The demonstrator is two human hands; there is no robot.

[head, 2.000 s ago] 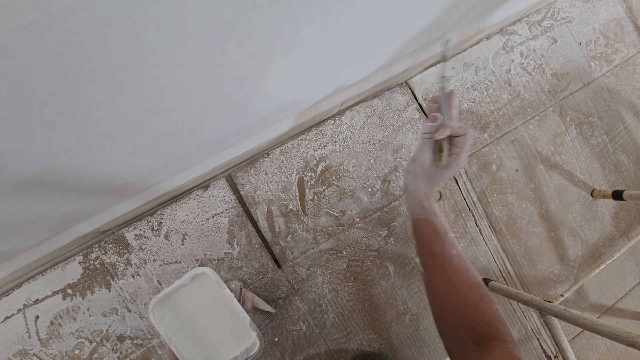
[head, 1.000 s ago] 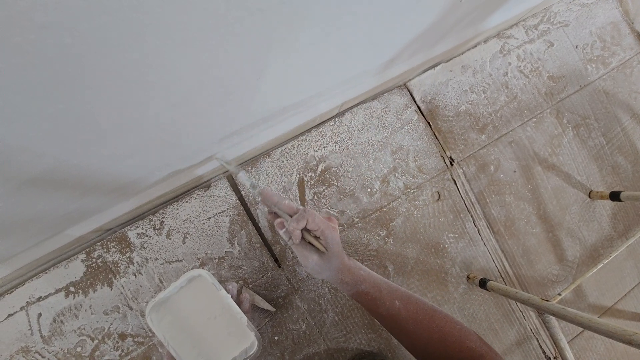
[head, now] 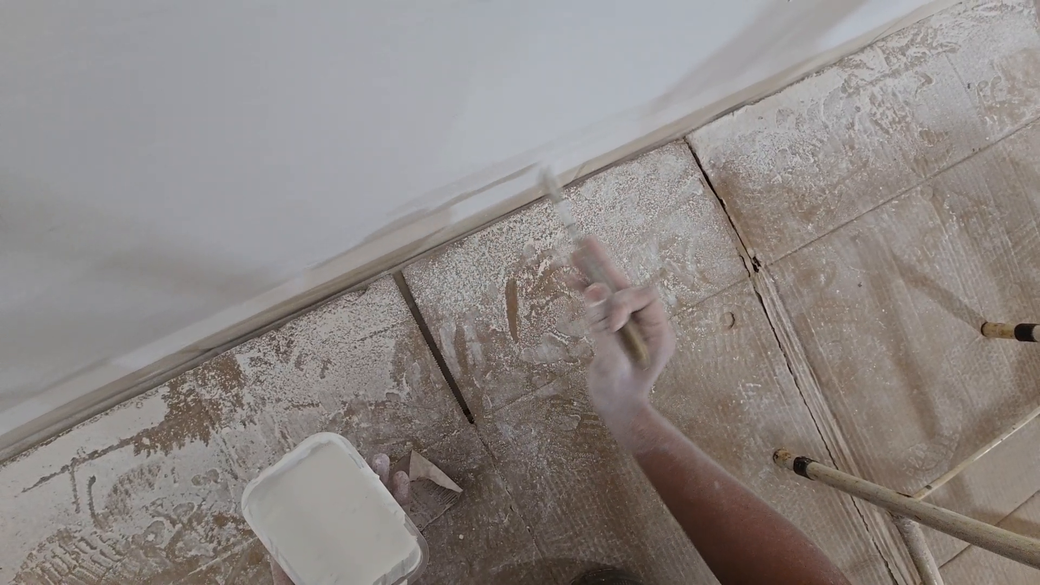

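Observation:
My right hand [head: 630, 325], dusted white, grips a paintbrush [head: 634, 341] by its handle. The blurred bristles reach the pale strip at the foot of the wall [head: 496, 195]; whether they touch it, I cannot tell. At the lower left my left hand [head: 392, 479] supports a rectangular plastic tub [head: 333, 516] filled with white paint or a similar coating; only its fingertips show past the right rim, and the rest is hidden. A folded piece of cardboard [head: 431, 475] lies beside those fingertips.
Cardboard sheets [head: 569, 455] smeared with white cover the floor, with dark gaps between them. Pole-like legs with dark bands, one at the lower right [head: 902, 504] and another at the right edge [head: 1007, 331], stand on the sheets. A dark rounded thing [head: 605, 575] shows at the bottom edge.
My right hand went from the upper right down to the left along the wall's foot, then came partway back right with the brush. The tub has stayed nearly in place.

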